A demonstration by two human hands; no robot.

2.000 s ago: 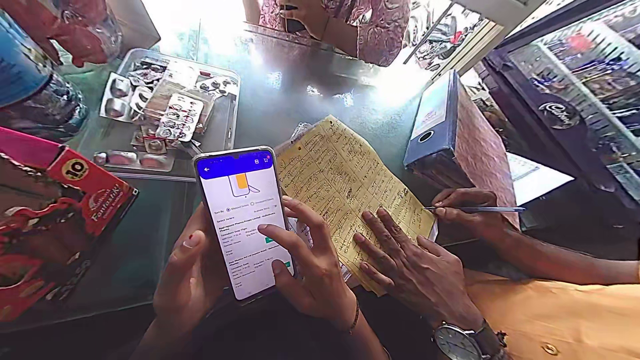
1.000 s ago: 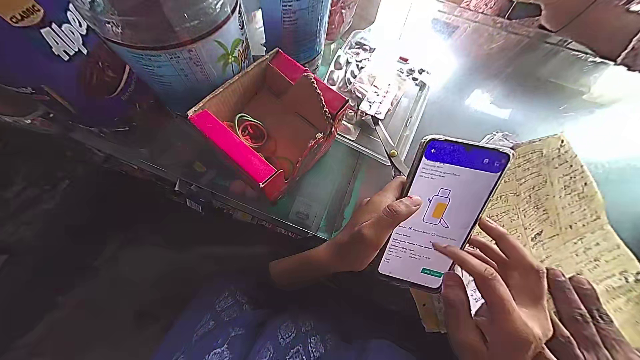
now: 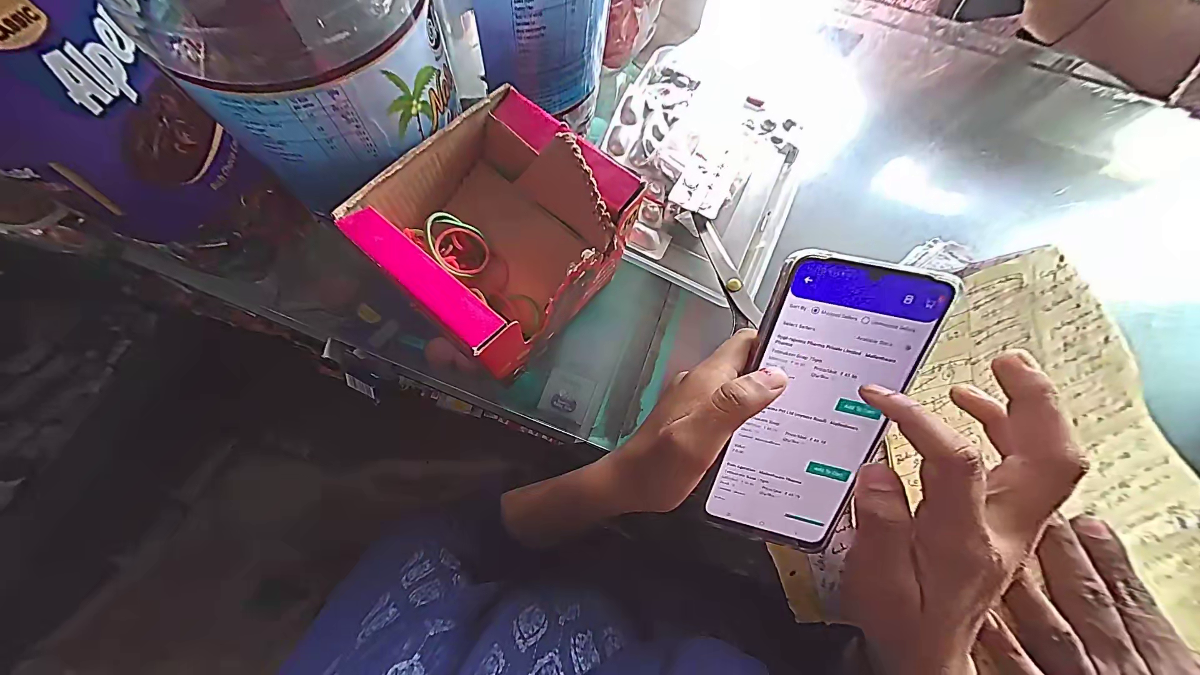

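A smartphone point(image 3: 825, 403) with a lit screen is held upright in my left hand point(image 3: 670, 431), whose thumb lies along the phone's left edge. My right hand point(image 3: 966, 497) hovers over the phone's right side, fingers spread, the index fingertip at the screen near a green button. Beneath and to the right of the phone lies a yellow sheet of handwritten paper point(image 3: 1106, 403). Another person's hand point(image 3: 1078, 600) rests on that paper, partly behind my right hand.
On the glass counter, an open pink cardboard box point(image 3: 412, 291) holds several rubber bands point(image 3: 457, 246). Behind it stand large plastic jars point(image 3: 309, 112). A clear plastic tray point(image 3: 769, 216) holds blister packs point(image 3: 703, 178), with scissors point(image 3: 722, 267) at its near edge.
The page on the phone has scrolled up, and its bottle picture is gone from the screen. My right index finger has moved higher over the phone. Since the oldest frame, the view has swung left.
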